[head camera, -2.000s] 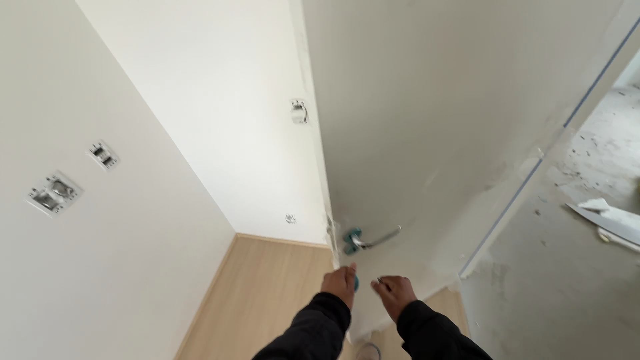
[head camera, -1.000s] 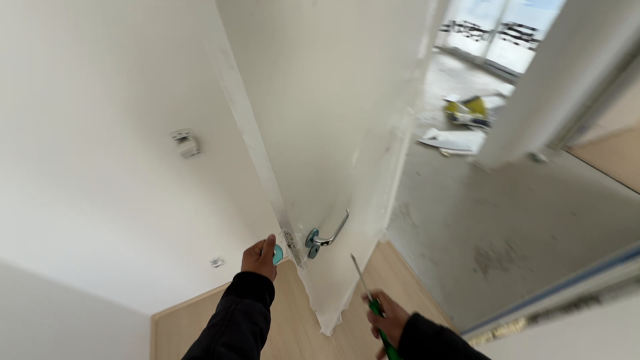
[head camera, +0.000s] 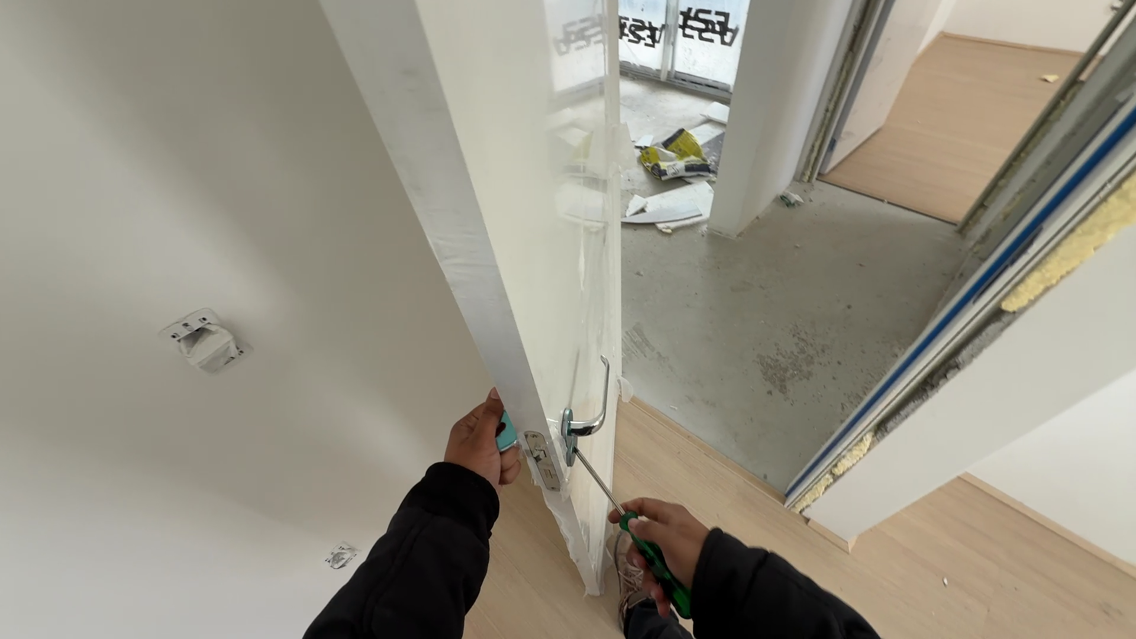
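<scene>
A white door (head camera: 524, 222) wrapped in clear film stands edge-on in front of me. On its right face is a chrome lever handle (head camera: 590, 422), with the metal lock faceplate (head camera: 541, 460) on the door's edge beside it. My right hand (head camera: 661, 541) grips a screwdriver (head camera: 652, 555) with a green handle, its tip at the lower part of the handle's plate. At the door's left face, my left hand (head camera: 484, 439) holds a light-blue piece (head camera: 506, 432) against it, level with the lock; most of that piece is hidden.
An uncovered wall box (head camera: 209, 342) and a smaller one (head camera: 341, 556) are in the left wall. A door frame with blue tape (head camera: 994, 275) and yellow foam runs along the right. Beyond the door, a yellow bag (head camera: 676, 155) and white scraps lie on the concrete floor (head camera: 754, 328).
The screwdriver tip, apart from the handle a second ago, is now at its plate. My left hand has stayed by the door's left side. The view has turned to the right.
</scene>
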